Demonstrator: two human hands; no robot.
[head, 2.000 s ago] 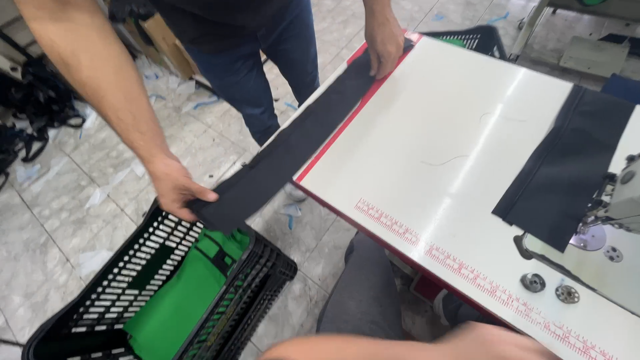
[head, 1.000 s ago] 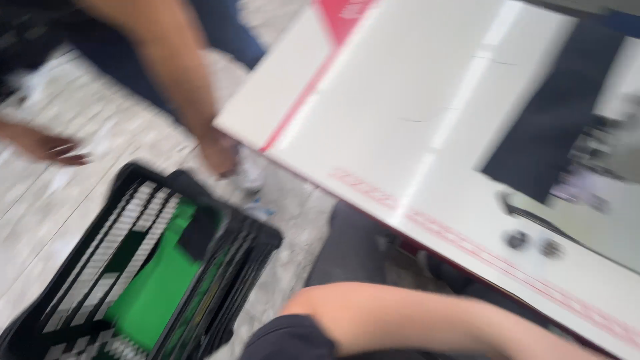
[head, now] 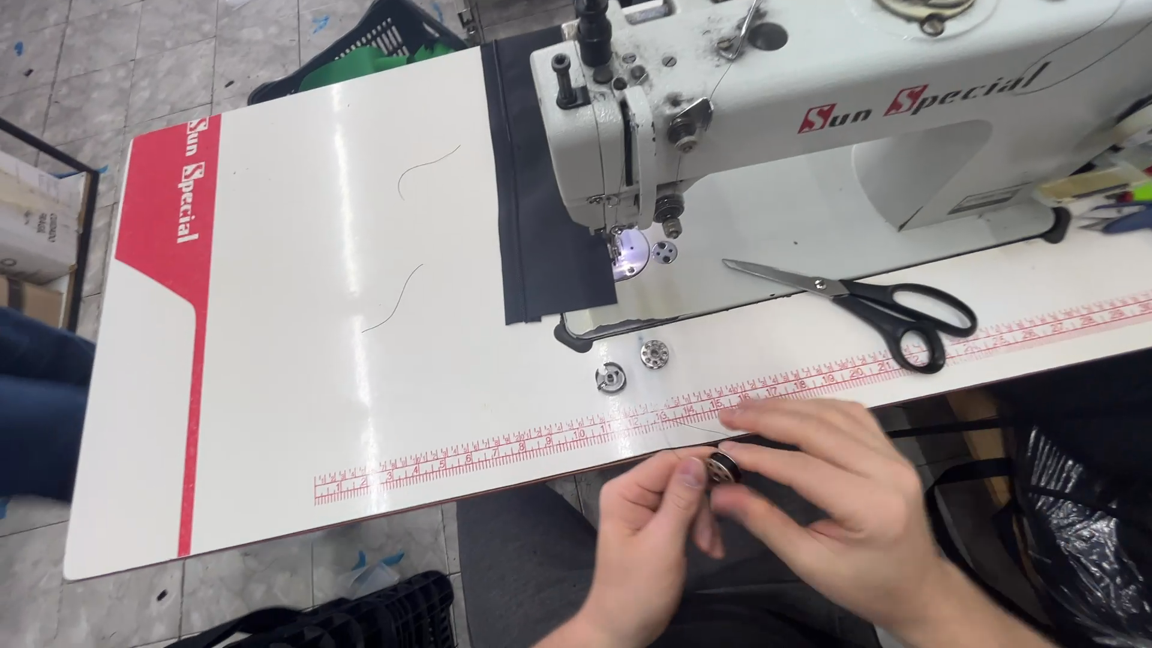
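Note:
Just past the table's front edge, my right hand (head: 837, 504) grips a metal bobbin wound with dark thread (head: 723, 467) between thumb and fingers. My left hand (head: 650, 531) is at the bobbin's left side, thumb and index finger pinched together, seemingly on its thread end. On the table lie a bobbin case (head: 610, 377) and a second metal bobbin (head: 654, 354). Behind them stands a white sewing machine (head: 765, 108), with a dark fabric strip (head: 549, 198) beside and partly under its head. Black-handled scissors (head: 886, 310) lie to the right, blades pointing left.
The white tabletop (head: 297, 360) carries a printed red ruler and loose threads. A dark crate (head: 387, 31) with green fabric is behind it, another black crate (head: 396, 612) below its front edge. A person's leg (head: 40, 405) shows at the left. Plastic-wrapped material (head: 1080, 504) is at the lower right.
The view has swung right to the sewing machine. Both my hands are now together at the bobbin; earlier only my arm showed. The other person's hands, which held a dark strip, are out of view.

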